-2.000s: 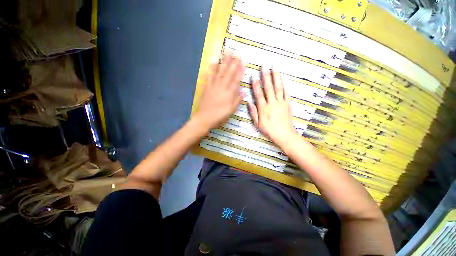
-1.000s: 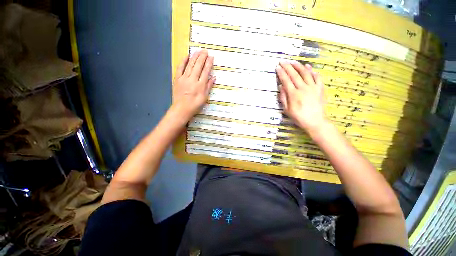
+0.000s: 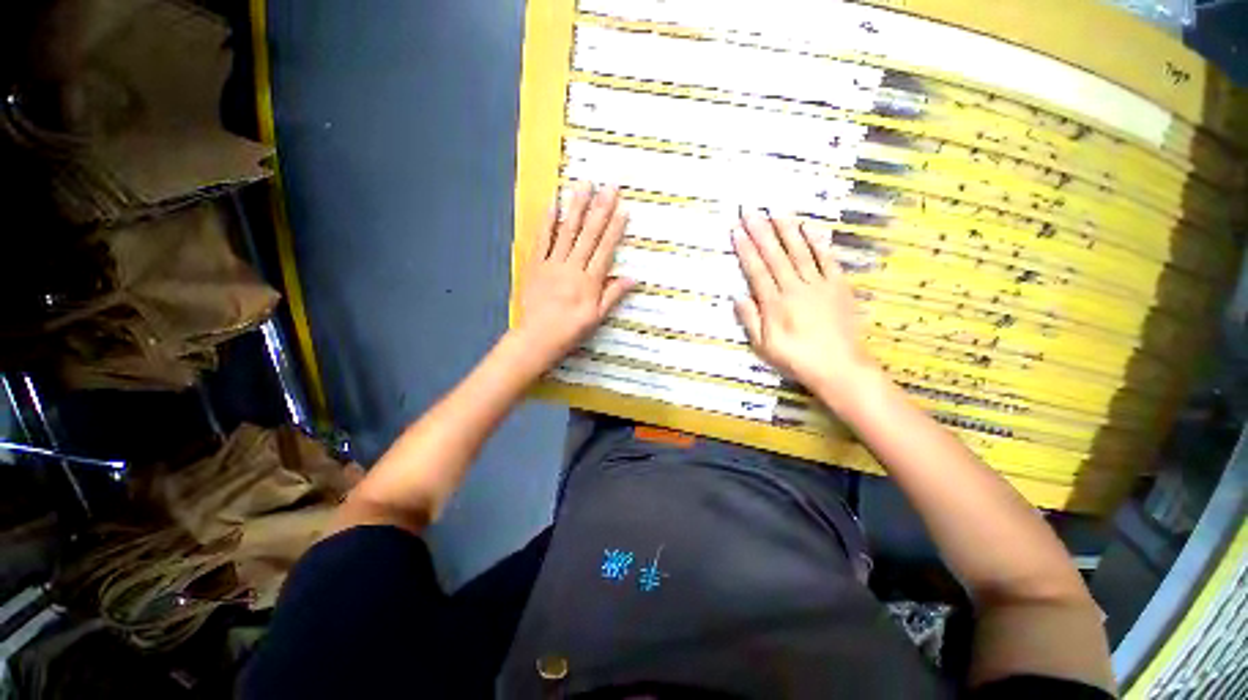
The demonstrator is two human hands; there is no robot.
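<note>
The large yellow template (image 3: 1013, 260) lies in front of me, with rounded slots running left to right. White strips (image 3: 698, 130) fill the left part of the slots; the top slot is white almost to the right edge. The ends of several strips have dark smudges beside them. My left hand (image 3: 572, 280) lies flat on the left ends of the lower strips, fingers apart. My right hand (image 3: 798, 294) lies flat near the strips' right ends, fingers slightly spread. Neither hand grips anything.
Brown cut pieces (image 3: 164, 130) hang on racks at the left, beyond a yellow floor line (image 3: 283, 205). A second slotted template (image 3: 1211, 643) shows at the lower right edge. Shiny clear plastic (image 3: 1161, 11) is at the top right. The dark apron (image 3: 712, 561) touches the template's near edge.
The view has shifted, so the template sits further right and higher than one second ago. Both hands now rest lower on the strips. Two seconds ago the hands were closer together.
</note>
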